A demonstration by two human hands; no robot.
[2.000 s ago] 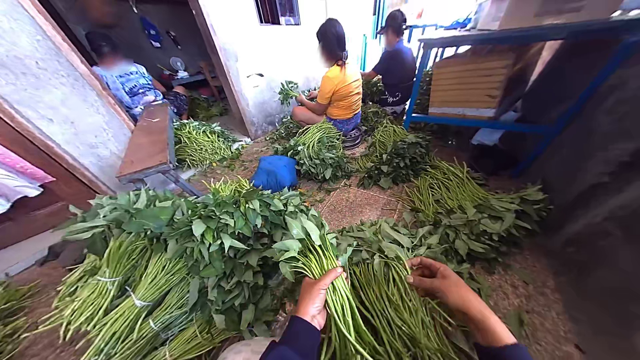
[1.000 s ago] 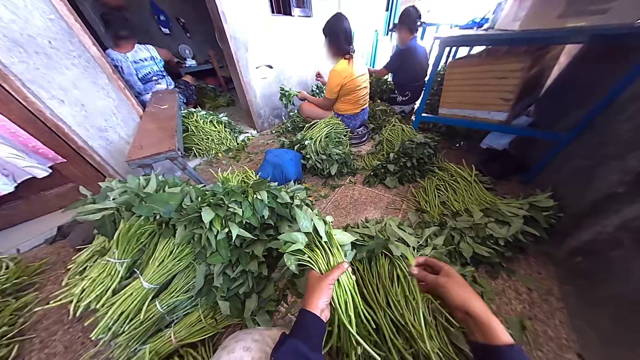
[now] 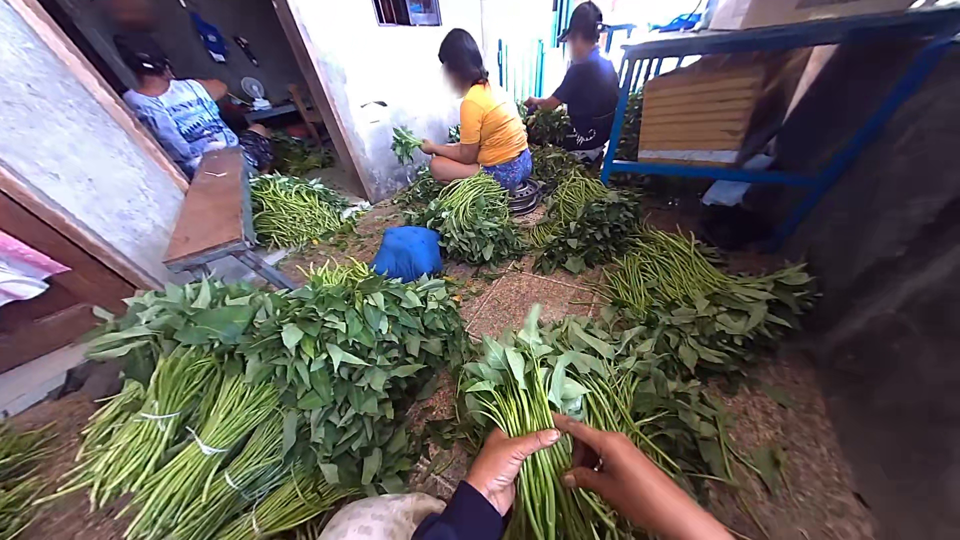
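My left hand (image 3: 506,465) is closed around a bunch of long-stemmed leafy greens (image 3: 532,420), its thumb across the green stems and the leaves pointing away from me. At the right side of that bunch, my right hand (image 3: 596,457) touches it with bent fingers; whether it grips a stem is hard to tell. Loose greens (image 3: 622,420) lie beneath and to the right of both hands. On the left lie several bundles of greens (image 3: 217,427), bound with pale ties around their stems, beside a leafy heap (image 3: 345,352).
A blue bundle (image 3: 407,253) sits on the floor ahead, near more piles of greens (image 3: 472,217). A wooden bench (image 3: 210,199) stands at left, a blue metal table frame (image 3: 712,174) at right. Several people sit farther back, one in a yellow shirt (image 3: 495,124) holding greens.
My right hand has come in from the right to the held bunch; earlier it was apart from it, over the loose stems. My left hand has kept its hold.
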